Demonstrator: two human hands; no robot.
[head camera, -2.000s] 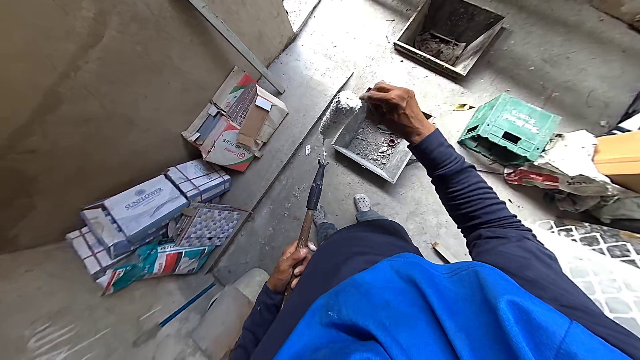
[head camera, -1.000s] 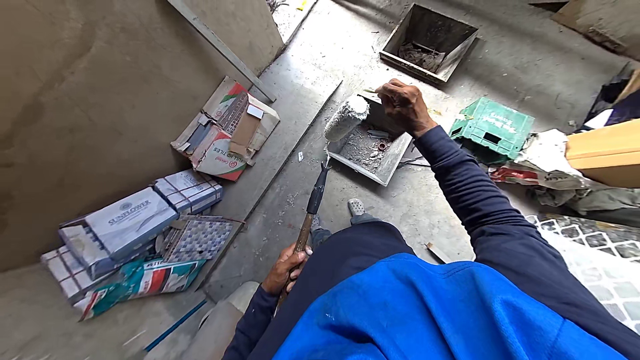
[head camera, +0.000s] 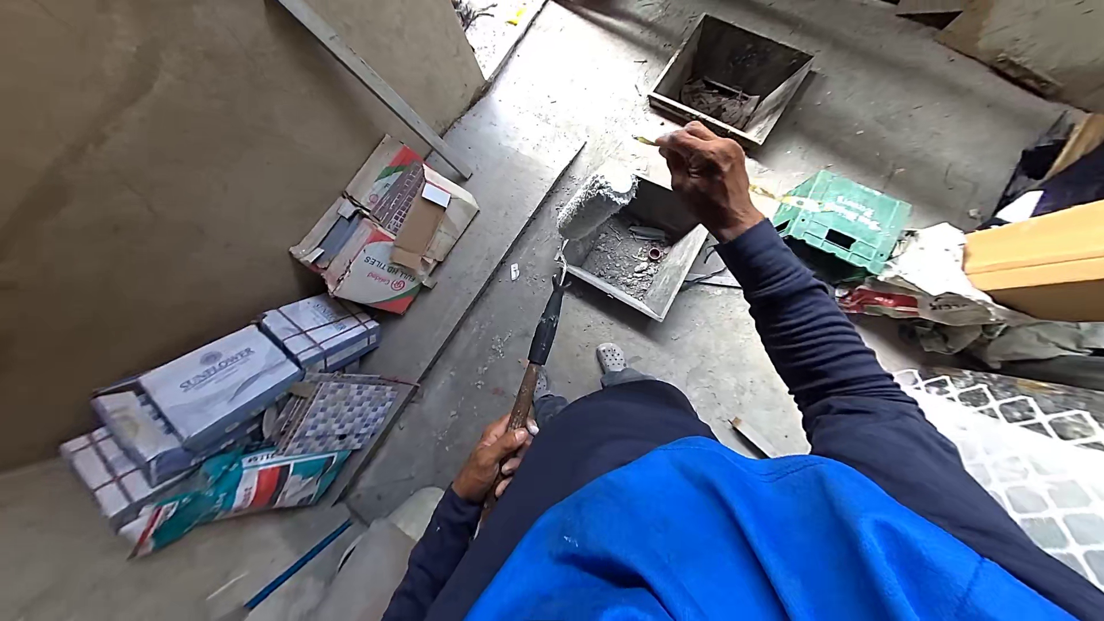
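My left hand (head camera: 496, 459) grips the brown pole of a paint roller near my waist. The black handle (head camera: 547, 326) joins the pole, and a bent wire frame runs from it to the roller cover (head camera: 595, 205), which is coated with pale, clumpy material. That cover hangs over a grey open box (head camera: 681, 285) holding grey rubble and a small reddish ring. My right hand (head camera: 707, 177) is raised beside the roller, fingers curled, and a thin yellowish piece shows at its fingertips; whether it is held is unclear.
A second open box (head camera: 798, 69) with debris lies ahead. At right are a green plastic crate (head camera: 845, 226) and a cardboard box (head camera: 1039, 259). Tile boxes (head camera: 220, 379), a torn carton (head camera: 375, 267), a teal bag (head camera: 285, 487) and a blue rod (head camera: 297, 565) are at left.
The coated roller cover has turned from the view of two seconds ago and shows more of its length. My left hand stays on the pole; my right hand remains raised near the roller.
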